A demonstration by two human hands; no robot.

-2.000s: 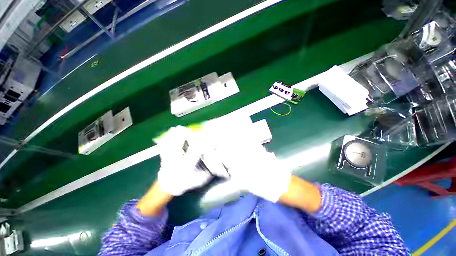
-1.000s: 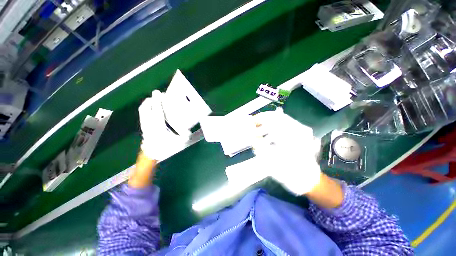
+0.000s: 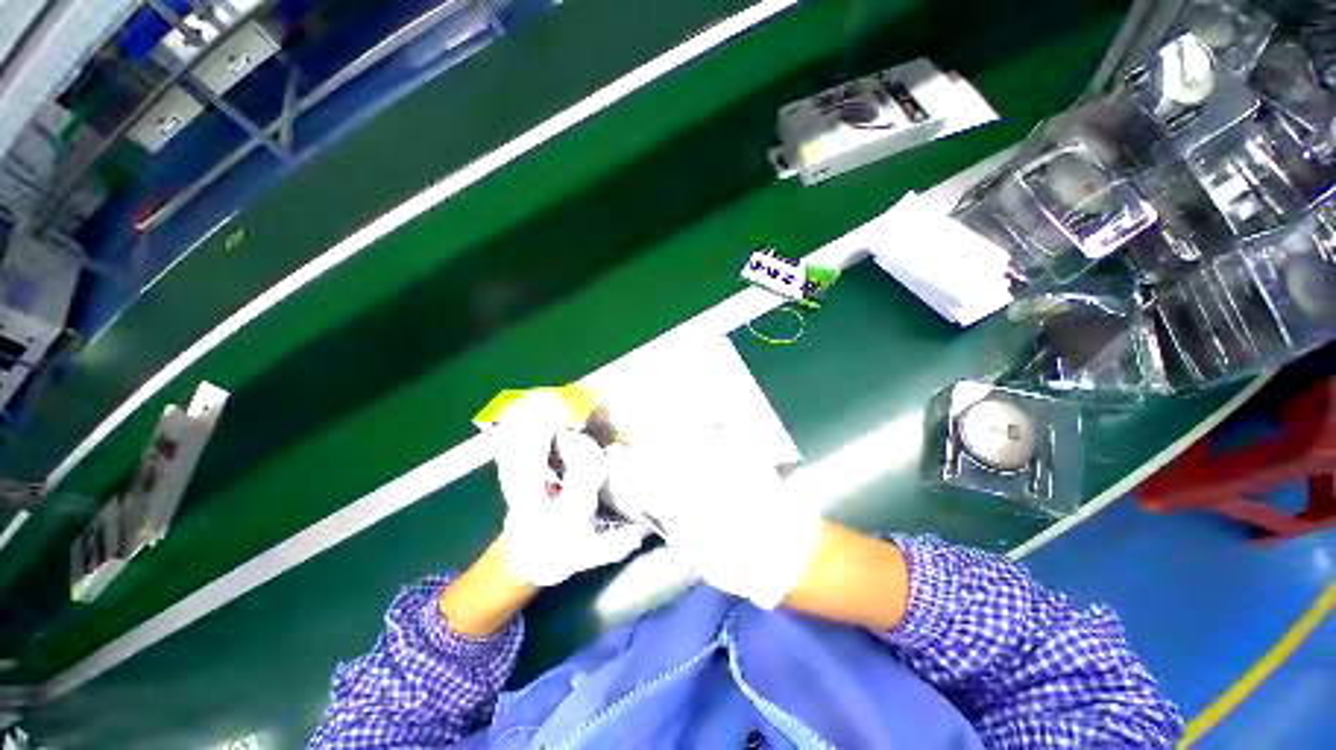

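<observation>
My left hand (image 3: 550, 498), in a white glove, is closed around a small pack with a yellow-edged piece (image 3: 531, 406) showing above the fingers. My right hand (image 3: 725, 513), also gloved in white, is against the same pack; glare and the gloves hide most of it. White sheets (image 3: 728, 378) lie on the bench just beyond my right hand. A product pack (image 3: 865, 120) lies on the belt at the upper right, and more packs (image 3: 151, 491) lie on the belt at the far left.
A stack of white leaflets (image 3: 938, 264) is right of a green-and-white label (image 3: 791, 276) and a thin loop (image 3: 777, 325). One clear shell with a round disc (image 3: 999, 437) lies beside heaped clear packs (image 3: 1223, 220). A red stool (image 3: 1245, 469) stands at right.
My hands were apart, the left near a white card over the belt; they have come together around a pack with a yellow edge. Packs on the belt have moved left.
</observation>
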